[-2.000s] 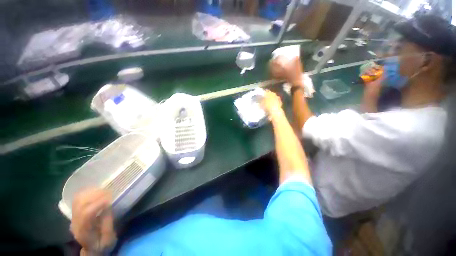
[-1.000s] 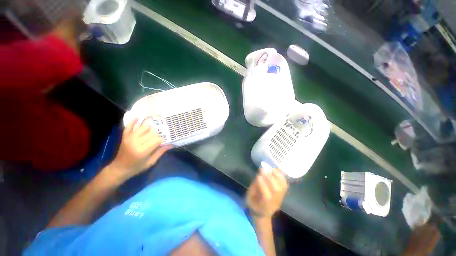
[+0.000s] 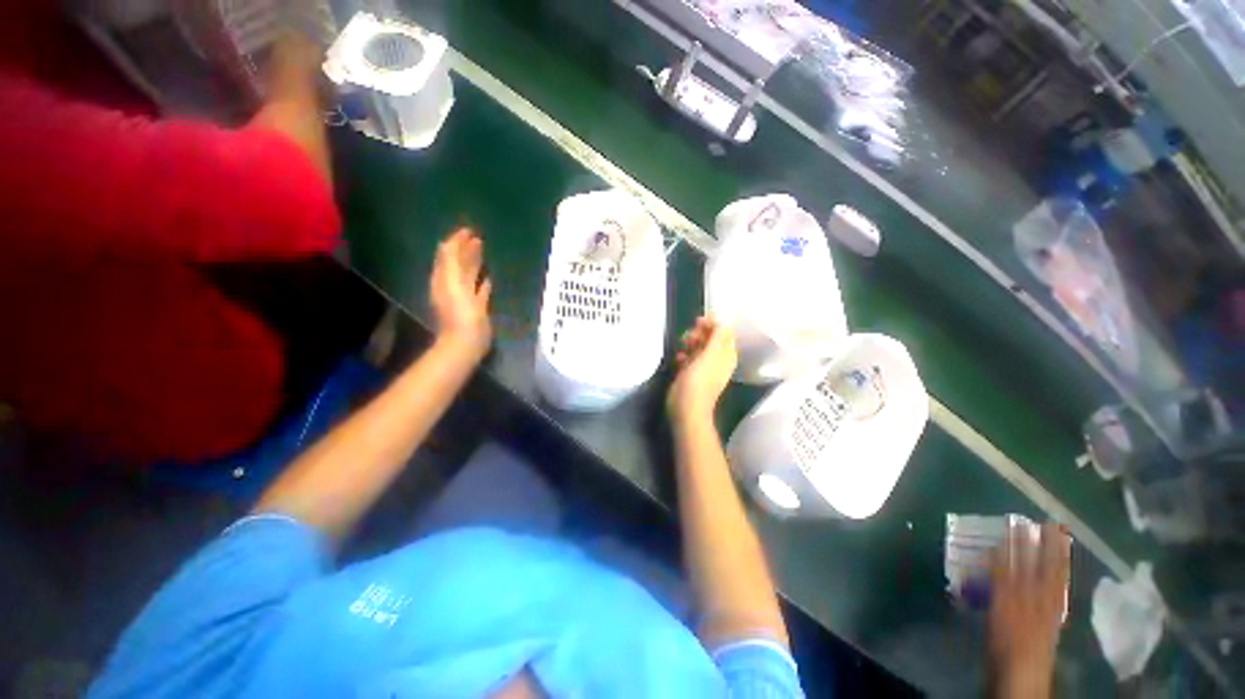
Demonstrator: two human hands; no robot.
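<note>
A white slotted housing [image 3: 605, 301] stands lengthwise across the belt in front of me, its open cavity facing up. My left hand [image 3: 462, 284] is apart from it on its left side, empty, with the fingers extended. My right hand [image 3: 705, 366] is to its right, at the near edge of a second white housing [image 3: 774, 294] with a blue patch; whether it touches that housing is unclear, and its fingers look bent. A third slotted white housing [image 3: 833, 426] lies against the second one, at its near right.
A person in a red sleeve [image 3: 178, 184] is at left beside a white fan housing [image 3: 391, 79]. Another person's hand [image 3: 1031, 587] covers a white boxy unit at right. A small oval cover [image 3: 855, 230] and white bracket [image 3: 706, 103] lie farther back.
The slotted housing has turned from crosswise to lengthwise and moved right, and my left hand has let go of it. My right hand has left the third housing. Another person's hand has reached the boxy unit.
</note>
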